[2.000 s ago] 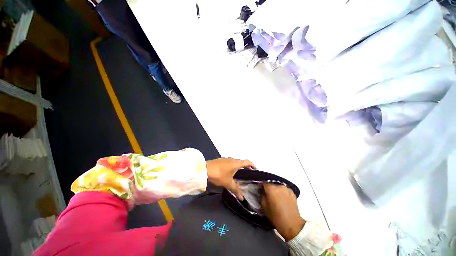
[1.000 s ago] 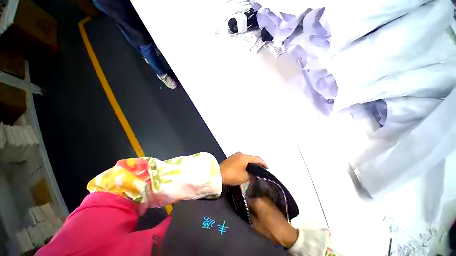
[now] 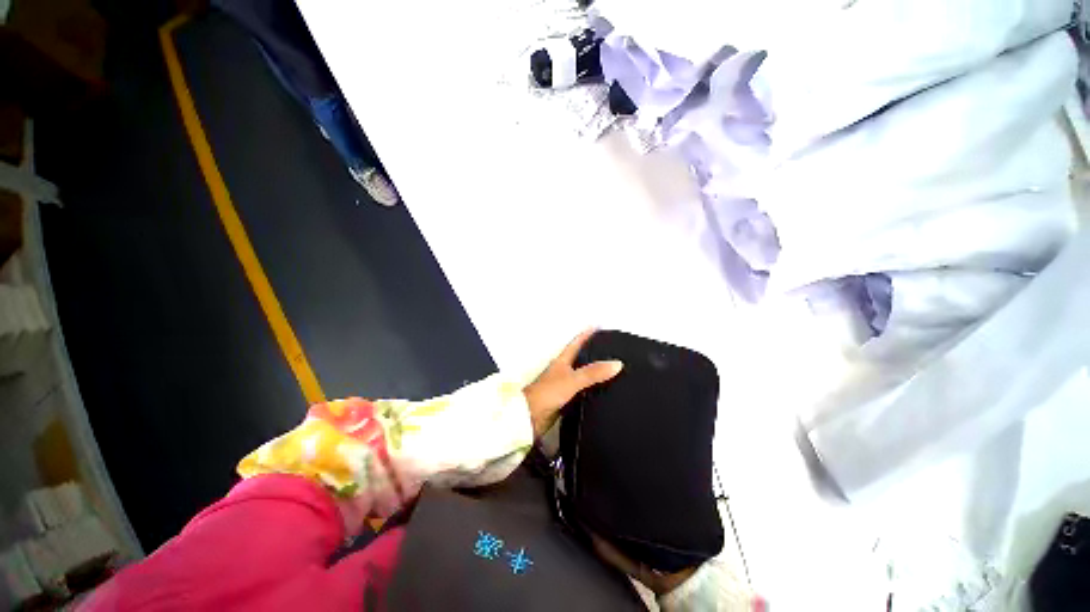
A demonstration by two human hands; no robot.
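Observation:
A black rounded pouch [image 3: 645, 448] is at the table's edge against the dark grey apron [image 3: 508, 544], its smooth black face up. My left hand [image 3: 564, 380] holds its upper left corner, thumb on top and fingers at the side. My right hand [image 3: 640, 568] is mostly hidden under the pouch's lower end; only a strip of it shows above the flowered cuff. Its fingers cannot be seen. The pouch's opening is turned away from view.
White stuffing rolls [image 3: 944, 203] are heaped at the right, with lilac crumpled ends [image 3: 747, 233]. Small black-and-white rolls [image 3: 564, 62] lie at the top. A black item [image 3: 1061, 568] is at the lower right. A person's leg [image 3: 347, 132] is by the table beside the yellow line [image 3: 233, 227].
The pouch was open toward view with my right hand inside. It is now turned so its black face shows, and my right hand is mostly behind it. My left hand has its thumb on that face.

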